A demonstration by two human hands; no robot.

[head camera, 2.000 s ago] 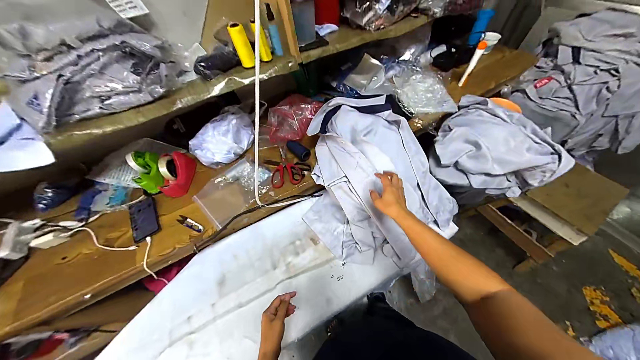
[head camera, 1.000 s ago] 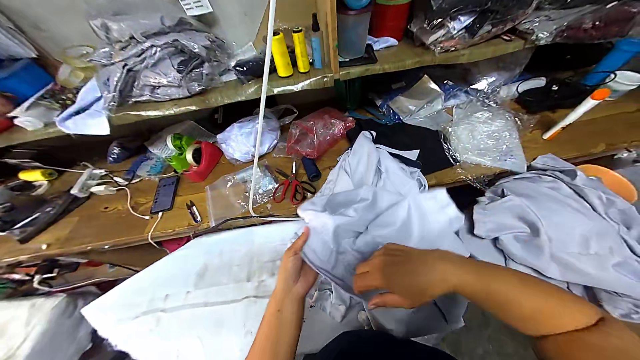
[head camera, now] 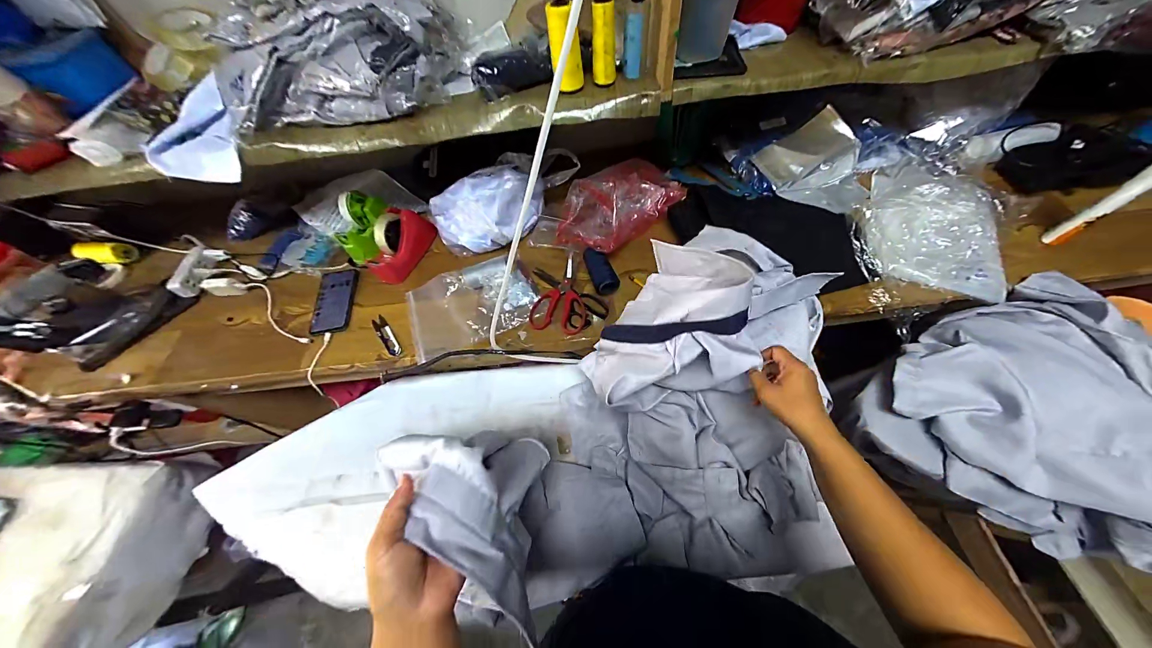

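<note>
A light grey shirt [head camera: 711, 468] lies spread across the white board [head camera: 333, 504] in front of me. My left hand [head camera: 409, 558] grips a bunched part of it at the lower left, the thumb on top of the fabric. At the shirt's right side, near the collar with a dark navy band [head camera: 675, 328], my right hand [head camera: 786, 387] pinches the cloth between thumb and fingers. Just behind the board, red-handled scissors [head camera: 562, 310] rest on the wooden table next to a dark thread spool [head camera: 601, 271]. More grey garments [head camera: 1035, 396] are heaped at the right.
On the wooden table [head camera: 243, 342] are a phone [head camera: 334, 301] with a cable, thread snips [head camera: 387, 336], a red tape dispenser [head camera: 402, 245] and plastic bags. A thin white pole [head camera: 538, 171] rises behind the board. The shelf above holds yellow thread cones [head camera: 603, 40] and bagged clothes [head camera: 333, 63].
The shirt was bunched between my hands and is now spread over the board. My left hand has moved left with an edge of it, and my hands are farther apart.
</note>
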